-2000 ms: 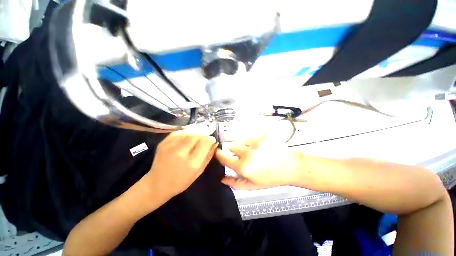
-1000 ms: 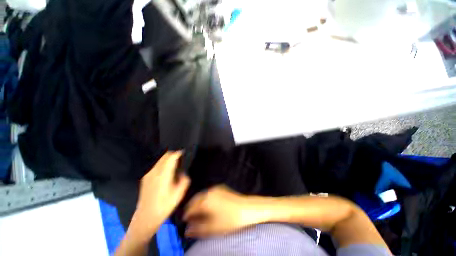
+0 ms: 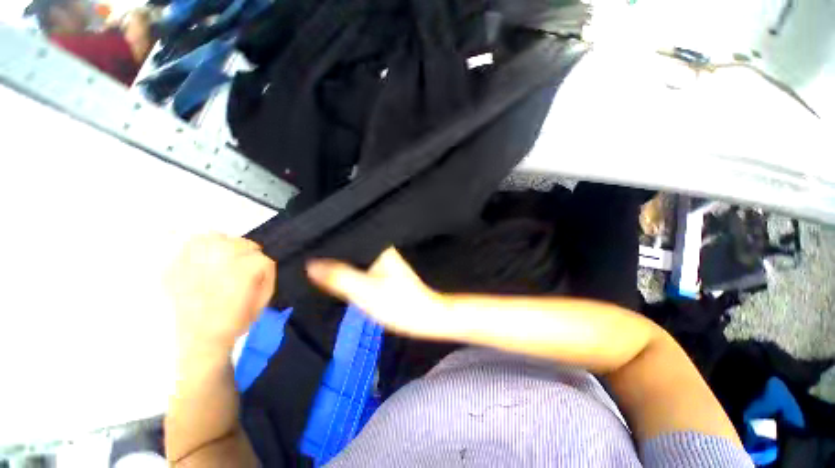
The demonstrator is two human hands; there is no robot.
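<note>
A black garment piece (image 3: 412, 174) is stretched in a long folded strip from the needle area at the top down to the lower left. My left hand (image 3: 220, 279) is closed on its near end, over the white surface at left. My right hand (image 3: 380, 288) is just right of it, over the cloth, blurred, with thumb and fingers apart; it appears to hold nothing. More black cloth is heaped beyond the strip, with a small white label (image 3: 479, 60). The needle itself cannot be made out.
The white machine bed (image 3: 623, 128) is at upper right, with a small dark tool (image 3: 688, 58) and tan cord. A perforated grey rail (image 3: 174, 132) edges the white surface (image 3: 82, 238) at left. A blue crate (image 3: 343, 388) is beside the lap. A person in red (image 3: 101, 46) is at upper left.
My hands have left the needle area and moved down, then left, drawing the cloth into a long diagonal strip. My right hand has opened. The view has turned toward the left and the lap.
</note>
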